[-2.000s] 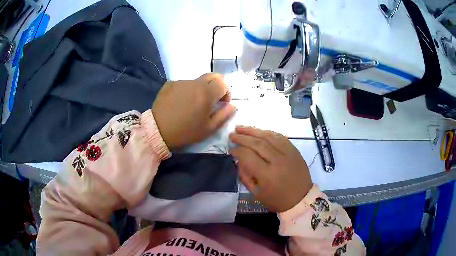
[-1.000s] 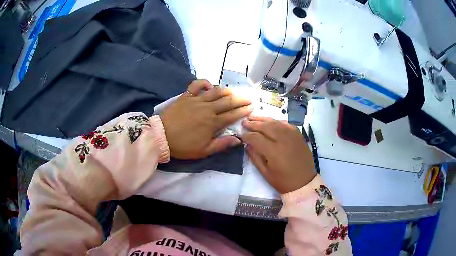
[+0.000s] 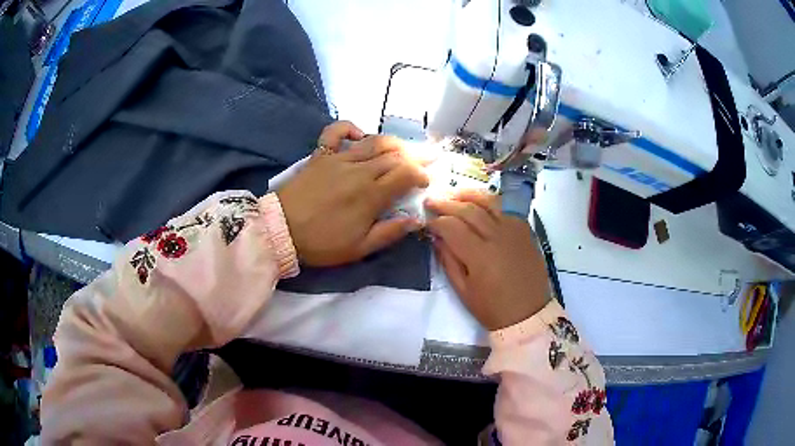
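White pocketing cloth (image 3: pixel 349 324) lies on the table at the front edge, with a dark grey strip (image 3: pixel 383 268) across it. My left hand (image 3: pixel 353 199) lies flat over the cloth, left of the needle area. My right hand (image 3: pixel 492 253) lies with its fingertips on the cloth's right edge, just in front of the presser foot. The fingertips of both hands are close together. The needle area of the white sewing machine (image 3: pixel 497 78) is in bright glare, so the needle and the cloth's far edge are hard to see.
A dark grey garment panel (image 3: pixel 166 122) is heaped at left. Black thread snips (image 3: pixel 546 253) lie partly hidden beside my right hand. Behind them are a dark red-edged block (image 3: pixel 619 215) and a small brown piece (image 3: pixel 662 231). Yellow-handled scissors (image 3: pixel 753 312) lie at far right.
The view has shifted since the first frame. Since the second, both hands and the cloth have moved slightly up towards the needle area. My left hand has flattened since the first frame.
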